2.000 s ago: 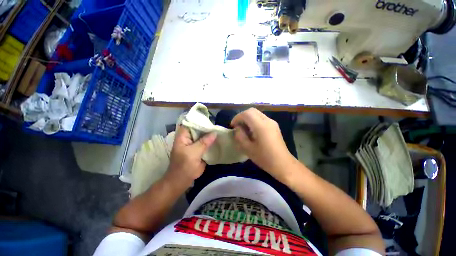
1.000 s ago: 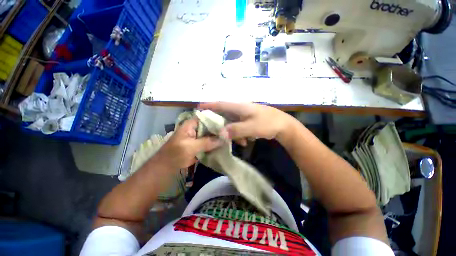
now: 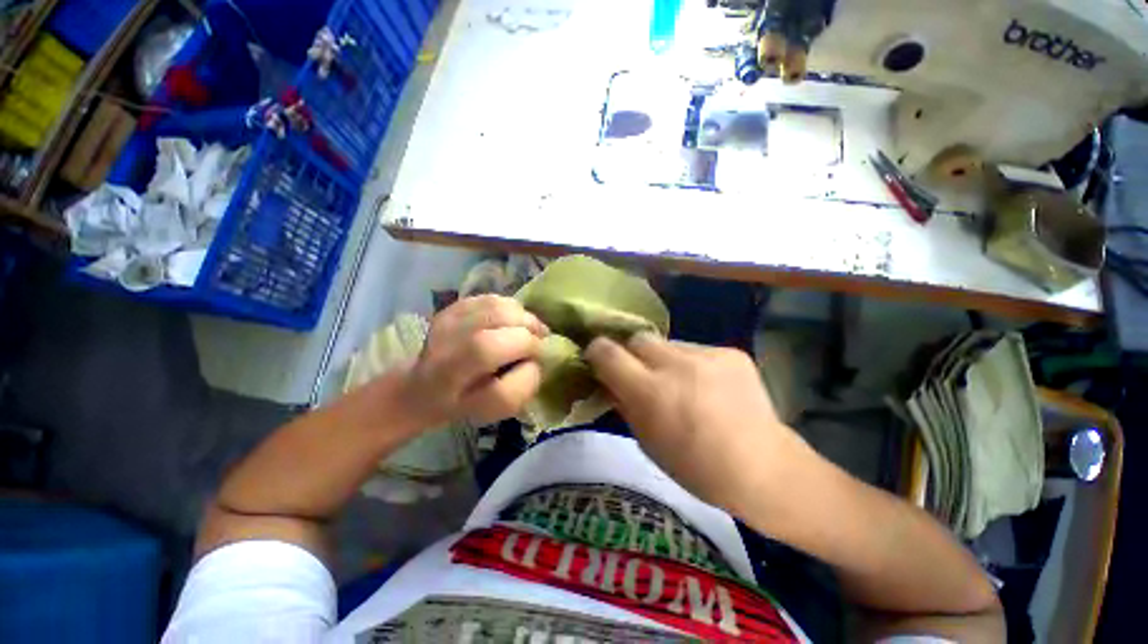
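Observation:
A khaki-olive cloth piece (image 3: 597, 297) is held between my two hands over my lap, just below the table's front edge. Its olive side faces up and its edges look curved and pale. My left hand (image 3: 481, 357) pinches its left side with curled fingers. My right hand (image 3: 674, 388) pinches its right side near the middle, thumb and fingertips close to a fold. The fingertips of both hands are partly hidden in the cloth. I cannot tell whether a tool is in my right hand.
The white table (image 3: 504, 189) carries the sewing machine (image 3: 995, 50), red-handled snips (image 3: 901, 189) and an open metal tin (image 3: 1042, 237). Blue crates (image 3: 280, 227) with whitish cloth stand left. A cloth heap (image 3: 390, 352) lies by my left forearm. Layered khaki pieces (image 3: 988, 434) hang at an orange-brown-rimmed tray (image 3: 1108, 503).
The cloth has been turned from its paler side to its olive side and no longer trails towards my shirt. My right hand has moved lower and to the right. The view has shifted slightly.

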